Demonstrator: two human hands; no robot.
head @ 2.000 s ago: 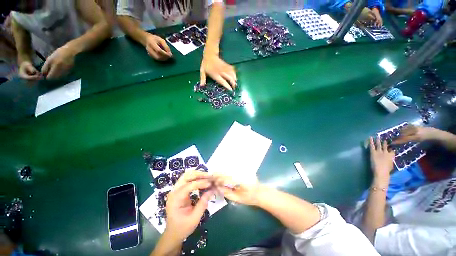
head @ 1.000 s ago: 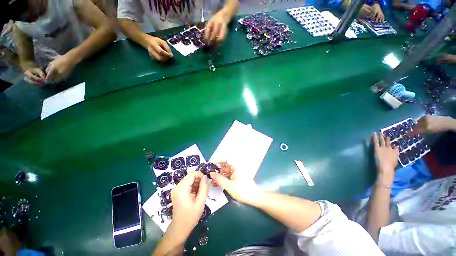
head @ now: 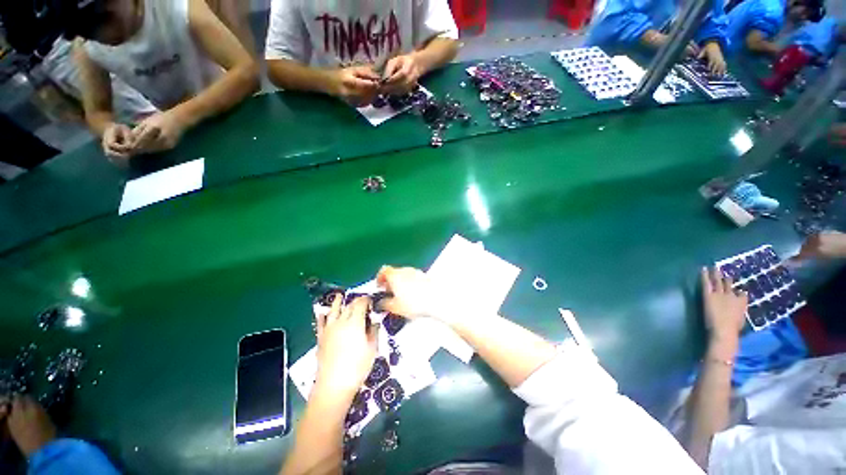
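Note:
Black squarish units with round ringed centres (head: 389,394) lie on a white sheet (head: 419,368) in front of me. My left hand (head: 346,339) is palm down over the sheet's upper part, fingertips on or just above the dark units there. My right hand (head: 408,293) reaches over the sheet's top edge, its fingertips beside a dark unit close to my left fingers. The hands cover part of the top row, and I cannot tell whether either grips a unit. Small loose parts (head: 390,439) lie below the sheet.
A blank white sheet (head: 482,278) adjoins the working sheet at right, with a small white ring (head: 539,283) and white strip (head: 574,328) beyond. A phone (head: 262,385) lies left. A small clump (head: 373,184) sits mid-bench. A neighbour's hand (head: 724,301) touches a filled sheet (head: 762,286).
My hands have moved from holding a unit together above the sheet to its upper rows, with my right hand further up. A small clump now appears mid-bench. The view has shifted slightly.

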